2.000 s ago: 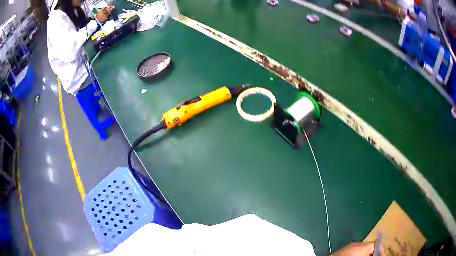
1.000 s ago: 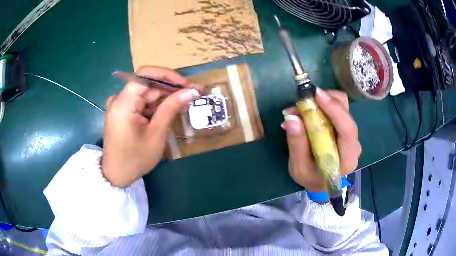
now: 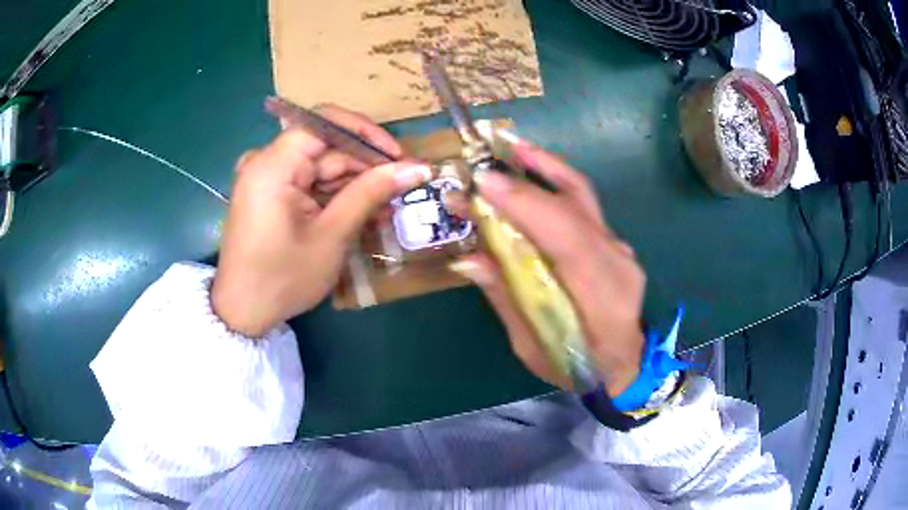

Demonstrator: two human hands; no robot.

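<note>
A watch housing [image 3: 426,217] with a white rim and a circuit board inside lies on the brown holding fixture [image 3: 383,284]. My left hand [image 3: 299,214] holds grey tweezers [image 3: 324,127], their lower end hidden by my fingers at the housing's upper left edge. My right hand [image 3: 567,264] holds the soldering iron [image 3: 528,279] by its film-wrapped handle. The metal shaft points up and left over the cardboard. My right fingers are at the housing's right side and hide part of the fixture. They are slightly blurred.
A tan cardboard sheet [image 3: 329,60] with dark flecks is above the fixture. A cleaning tub [image 3: 742,134] with silvery shavings stands right, beside white paper [image 3: 765,48]. A fan guard [image 3: 657,22] is at the top. Solder wire [image 3: 149,154] runs from the green-rimmed spool [image 3: 22,139] at left.
The view has swung from the spool side to the fixture. Over the last second my right hand has moved left with the iron, to the housing. My left hand still holds the tweezers there.
</note>
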